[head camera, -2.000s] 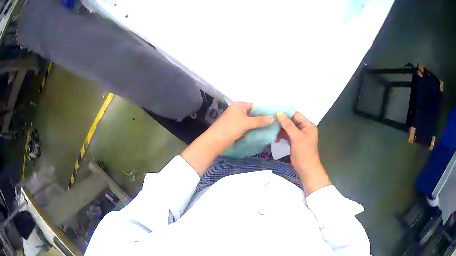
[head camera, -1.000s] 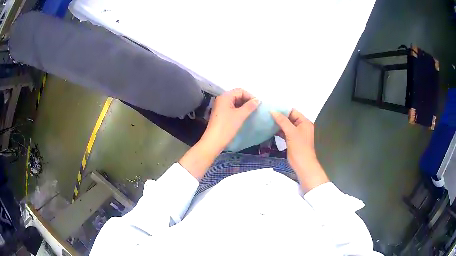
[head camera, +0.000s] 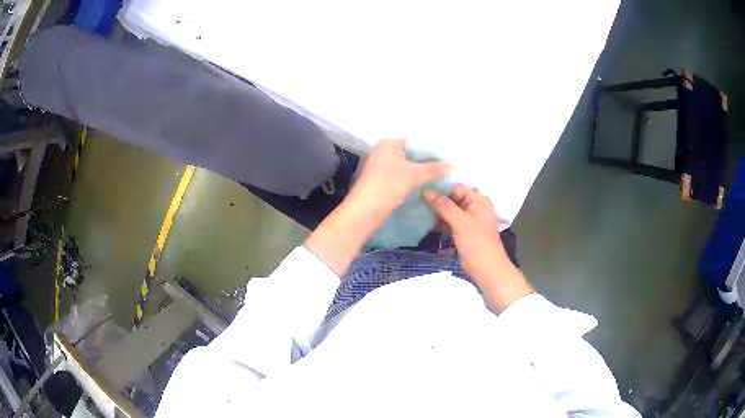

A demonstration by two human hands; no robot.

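A pale sea-green fabric strip [head camera: 404, 222] lies over the near corner of the white pressing table [head camera: 425, 73] and hangs down towards my waist. My left hand [head camera: 388, 184] pinches it from the left, thumb pointing right. My right hand [head camera: 470, 220] pinches it from the right, close to the left thumb. The fingertips nearly meet at the table edge. The fingers hide part of the fabric, and its lower end is out of sight.
A long grey padded board [head camera: 180, 114] projects along the table's left side. A black stool-like frame [head camera: 702, 139] stands on the green floor at right. Blue bins [head camera: 727, 245] show at the right rim. Yellow-black floor tape [head camera: 169, 229] and a wooden-edged table [head camera: 90, 375] are at left.
My hands have come closer together, the right one moving left. The white piece seen beside my right hand before is no longer visible. The view has shifted slightly.
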